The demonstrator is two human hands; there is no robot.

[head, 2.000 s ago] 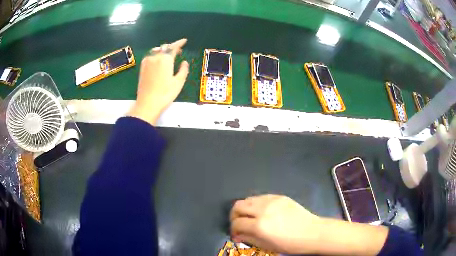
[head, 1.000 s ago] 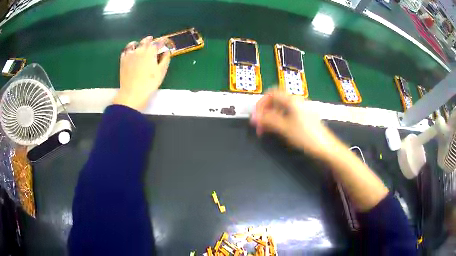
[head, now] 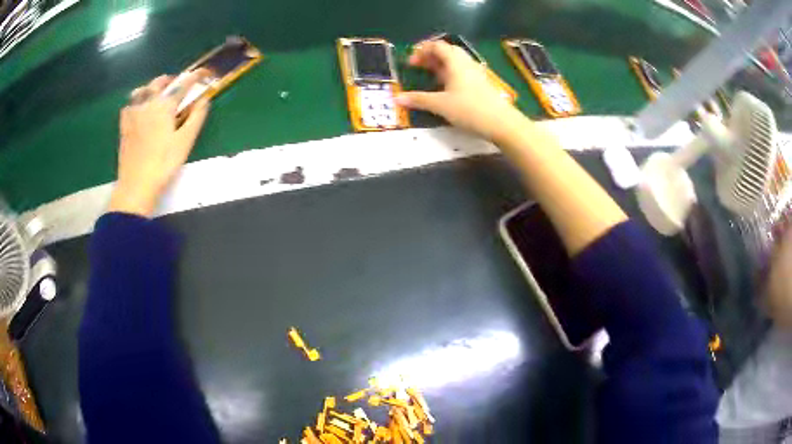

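Observation:
My left hand (head: 161, 121) holds the lower end of an orange-edged handset (head: 227, 62) that lies tilted on the green belt. My right hand (head: 458, 87) is over another handset (head: 497, 83), thumb and fingers apart; whether it touches this handset or holds a small part is not clear. A handset with dark screen and pale keypad (head: 374, 85) lies upright between my hands. Another handset (head: 543, 78) lies to the right of my right hand. Small orange parts (head: 373, 418) lie in a loose pile at the bottom of the dark bench, with one orange part (head: 303, 344) apart from it.
A worn white rail (head: 239, 178) runs between belt and dark bench. A pale-cased smartphone (head: 547, 273) lies partly under my right forearm. White fans stand at left (head: 12, 264) and right (head: 749, 156). A grey bar (head: 721, 65) crosses the upper right. More handsets (head: 647, 78) lie beyond.
The view has shifted right. My right hand has gone from the pile to the handsets on the belt. My left hand has reached the tilted handset and holds it. The pile is uncovered.

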